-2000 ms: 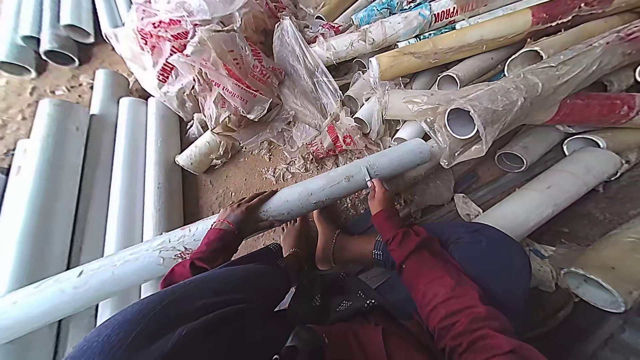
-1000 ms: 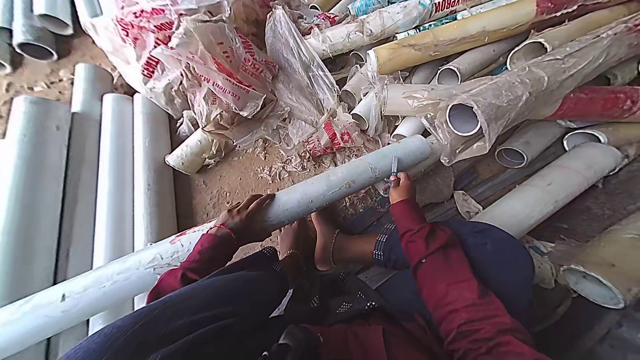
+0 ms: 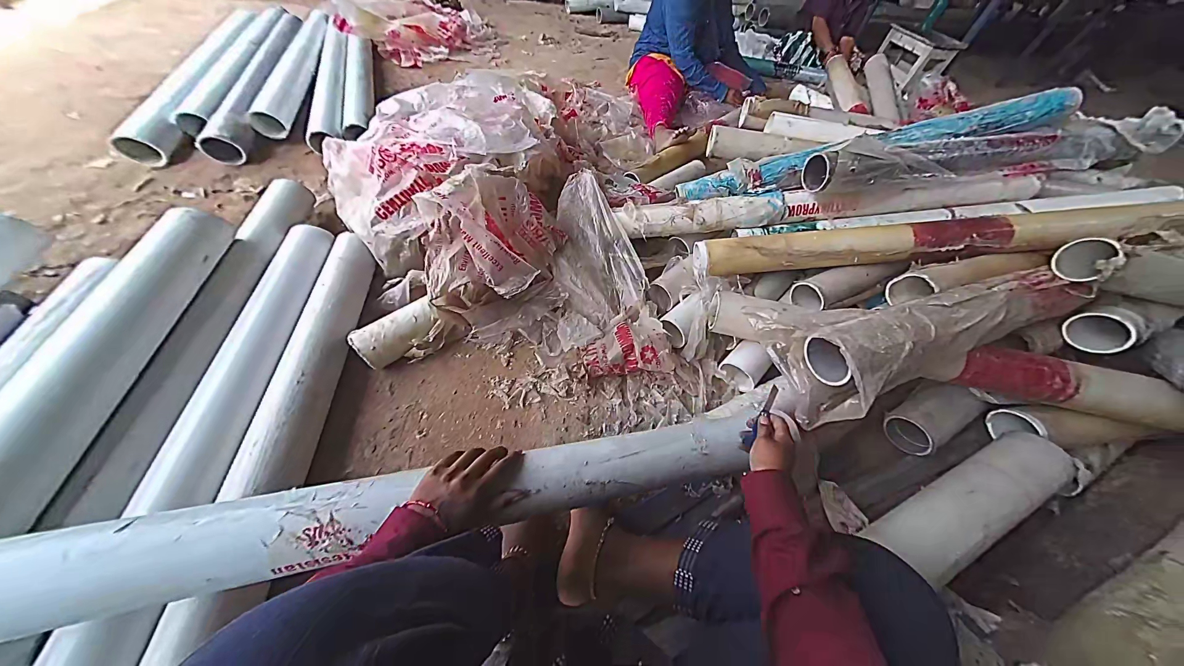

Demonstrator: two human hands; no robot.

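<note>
A long white plastic pipe with scraps and red print on its surface lies across my lap, its left part running out of view. My left hand rests over the top of the pipe near its middle, fingers curled on the far side. Close to the pipe's right end, my right hand is shut around a small blade tool with a dark blue handle, the tip pointing up. The exact contact between blade and pipe cannot be told.
White pipes lie side by side at left, more behind. Crumpled printed plastic wrap is heaped ahead. Wrapped and bare pipes pile up at right. Shreds litter the ground. Two people sit farther back, one in blue.
The view has tilted up, bringing the people at the back into sight. My right hand stays by the pipe's right end with the blade tool; my left hand stays on the pipe.
</note>
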